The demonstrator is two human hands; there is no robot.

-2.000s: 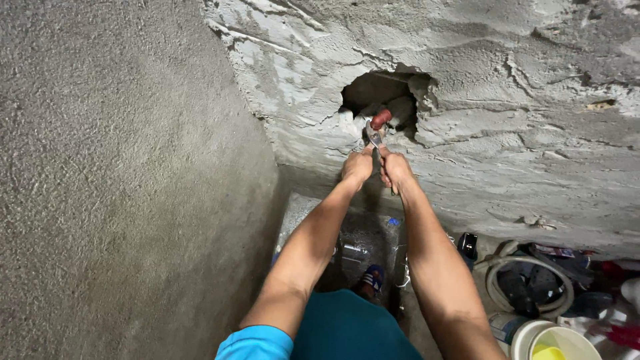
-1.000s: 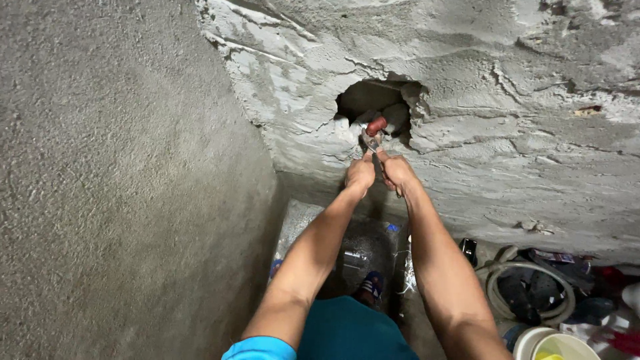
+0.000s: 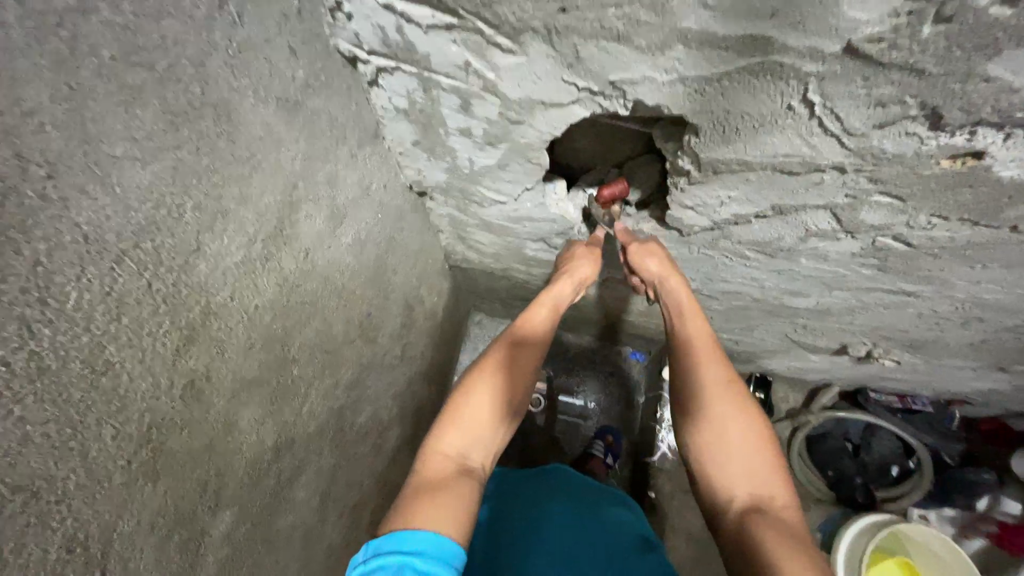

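A red pipe fitting (image 3: 613,192) sits at the lower edge of a ragged hole (image 3: 600,148) in the rough cement wall. Just below the fitting are the metal jaws of a hand tool (image 3: 600,214), which looks like pliers or a wrench. My left hand (image 3: 579,262) is closed at the tool's left side, fingers near its jaws. My right hand (image 3: 646,260) grips its handle, whose end shows below the palm. The jaws are small in view, and whether they clamp the fitting cannot be told.
A smooth grey wall (image 3: 224,304) rises close on the left. On the floor at the lower right lie a coiled hose (image 3: 924,472), dark bags and white buckets (image 3: 932,544), one with something yellow inside. A foot in a sandal (image 3: 606,446) stands below my arms.
The tool's visible handle has swung between my hands since the earlier frames. Both hands stay together just below the red fitting.
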